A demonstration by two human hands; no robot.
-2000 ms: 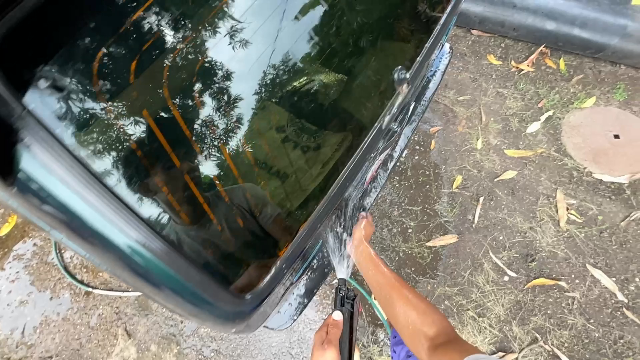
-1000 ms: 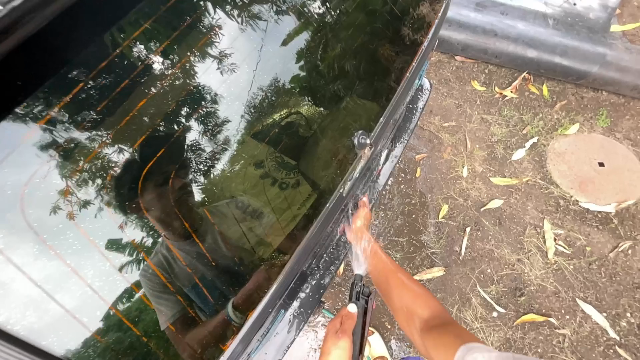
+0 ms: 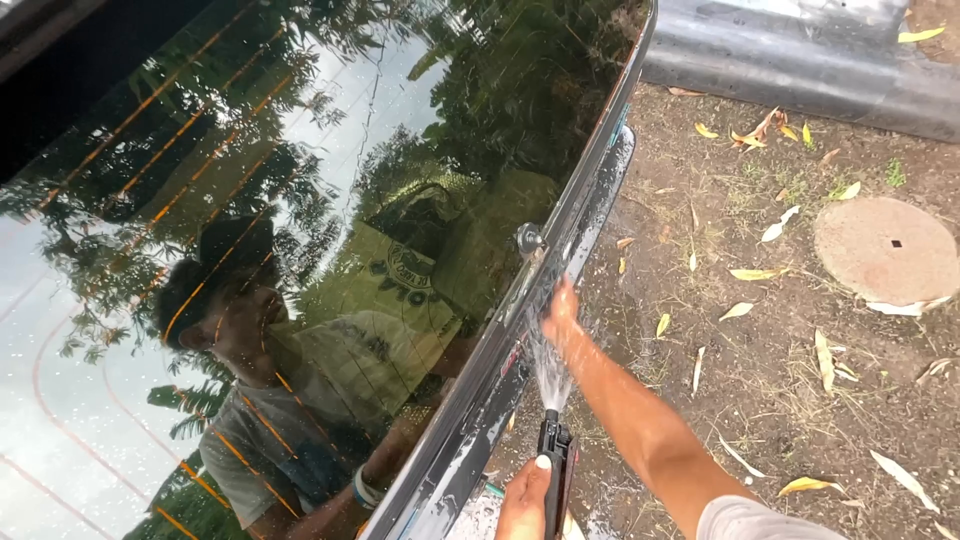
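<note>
My left hand (image 3: 525,499), at the bottom, grips a black hose spray nozzle (image 3: 553,442), which sends a fan of water (image 3: 553,367) up over the car's rear edge. My right hand (image 3: 562,311) reaches in from the right and is at the wet dark body panel (image 3: 506,375) below the rear window, within the spray. Its fingers are blurred by water, so whether it holds anything does not show. The wet rear window glass (image 3: 360,247) has orange heater lines and reflects a person and trees. A round metal fitting (image 3: 529,238) sits near its lower edge.
The bumper (image 3: 600,202) juts out along the car's rear. Damp soil with scattered leaves (image 3: 757,274) lies to the right, with a round concrete cover (image 3: 889,251) in it. A large grey curved sheet (image 3: 787,67) lies at the upper right.
My right hand has shifted along the panel while my left hand keeps the nozzle spraying near it. The view has moved closer over the rear window.
</note>
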